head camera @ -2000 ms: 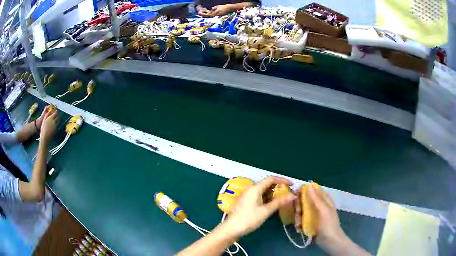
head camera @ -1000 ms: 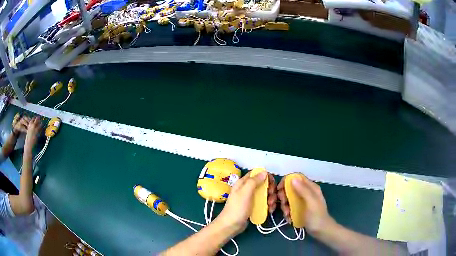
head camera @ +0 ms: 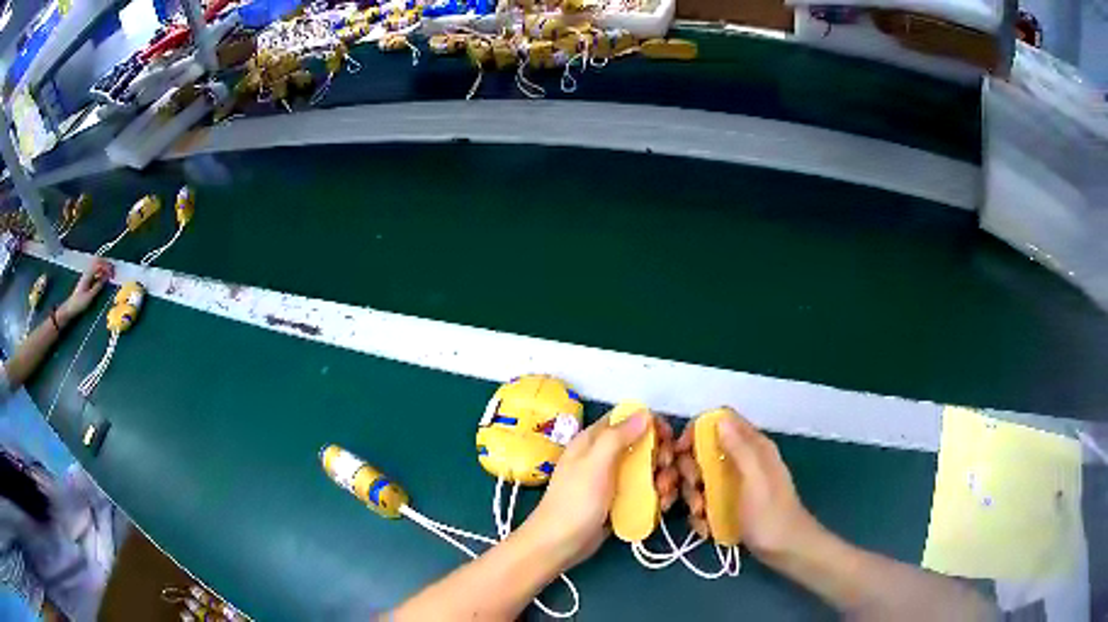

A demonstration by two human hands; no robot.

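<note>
My left hand (head camera: 592, 476) holds an oblong yellow corded unit (head camera: 634, 474) upright, its plain yellow side showing. My right hand (head camera: 750, 484) holds a second oblong yellow unit (head camera: 717, 476) beside it, a small gap between them. White cords (head camera: 687, 554) loop below both units. Left of my left hand, a round yellow unit or tight cluster (head camera: 530, 430) with blue and white patches lies against the pale rail. Further left, a slim yellow unit (head camera: 365, 481) with white and blue bands lies on the green bench, its cords trailing right. The printed fronts of the held units are hidden.
A yellow paper sheet (head camera: 1006, 492) lies at the right over a white sheet. A metal rail (head camera: 425, 349) divides bench and green conveyor (head camera: 583, 243). Another person's hand (head camera: 92, 278) is by corded units at the left. Unpacked stock (head camera: 523, 49) is heaped across the line.
Since two seconds ago both held units came upright side by side, plain sides showing; in the last second they barely moved. The other person's arm shifted at the rail. The view tilted down.
</note>
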